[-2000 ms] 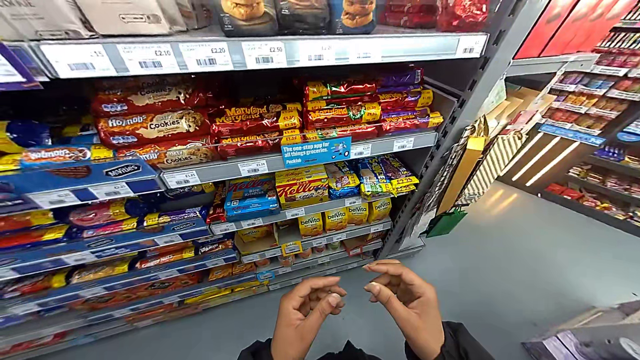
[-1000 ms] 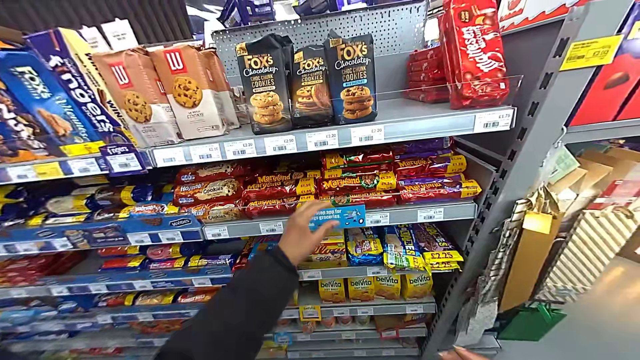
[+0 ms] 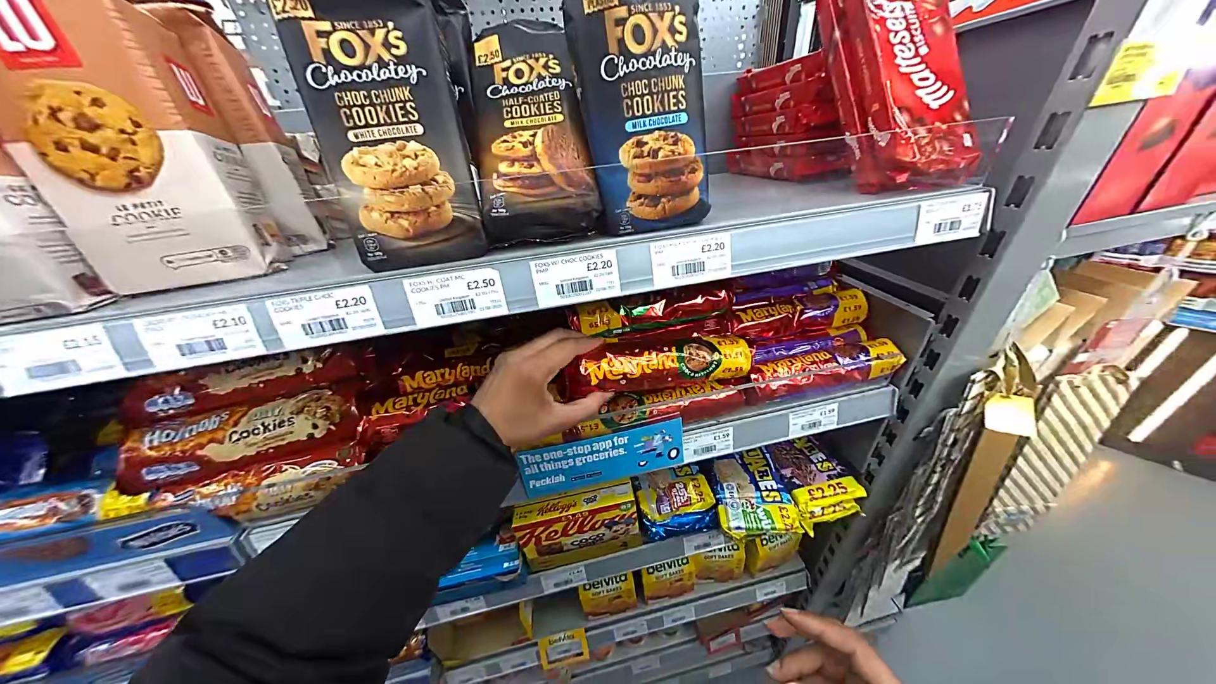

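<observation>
My left hand (image 3: 540, 389) reaches in from the lower left in a black sleeve, its thumb and fingers around the left end of a red Maryland cookie packet (image 3: 655, 366). More Maryland packets (image 3: 803, 313) lie stacked behind and to the right of it, and others (image 3: 427, 385) lie to the left of the hand. A blue advertising sign (image 3: 600, 458) hangs on the shelf edge just below the hand. At the bottom edge, partly out of frame, my right hand (image 3: 825, 646) has its fingers apart and touches no packet that I can see.
Above, a shelf edge (image 3: 760, 242) with price labels carries black Fox's cookie bags (image 3: 636, 114) and red Maltesers packets (image 3: 902, 95). Kellogg's boxes (image 3: 575, 527) and belVita boxes (image 3: 668, 578) sit lower. At the right stand the shelf upright (image 3: 988, 218) and striped paper bags (image 3: 1054, 437).
My left hand has gone from beside the right hand, low in view, up to the Maryland packets and taken hold of one. The view has moved closer to the shelf.
</observation>
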